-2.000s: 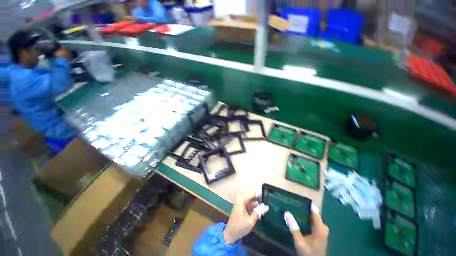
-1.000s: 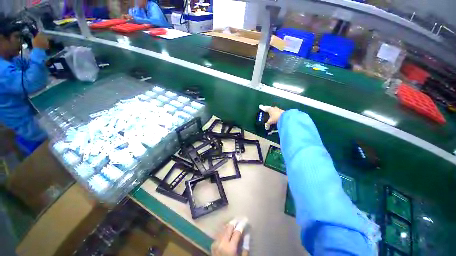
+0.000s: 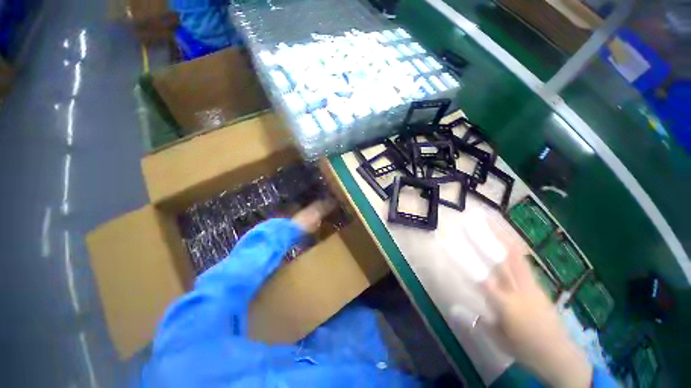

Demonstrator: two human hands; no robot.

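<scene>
My left hand (image 3: pixel 309 217) reaches into an open cardboard box (image 3: pixel 176 173) below the bench edge. It is blurred, and whether it holds anything cannot be told. Dark pieces in shiny clear plastic (image 3: pixel 227 216) lie in the box. My right hand (image 3: pixel 523 292) is strongly blurred over the beige sheet (image 3: pixel 443 254), fingers apart, with nothing visible in it. Black open frames (image 3: pixel 413 202) lie in a tangled pile at the sheet's far end. Green circuit boards (image 3: pixel 533 221) lie to the right of the frames.
A clear tray (image 3: pixel 314 148) heaped with white-blue inserts stands beyond the frames. Black units (image 3: pixel 551 168) sit along the back of the bench, before a pale rail (image 3: pixel 580 138). Another open box (image 3: pixel 208 91) and a person in blue (image 3: pixel 206 29) are at upper left.
The view has turned down towards the box. My left hand has moved from the sheet into the box. My right hand has left the black unit at the back and come back over the sheet.
</scene>
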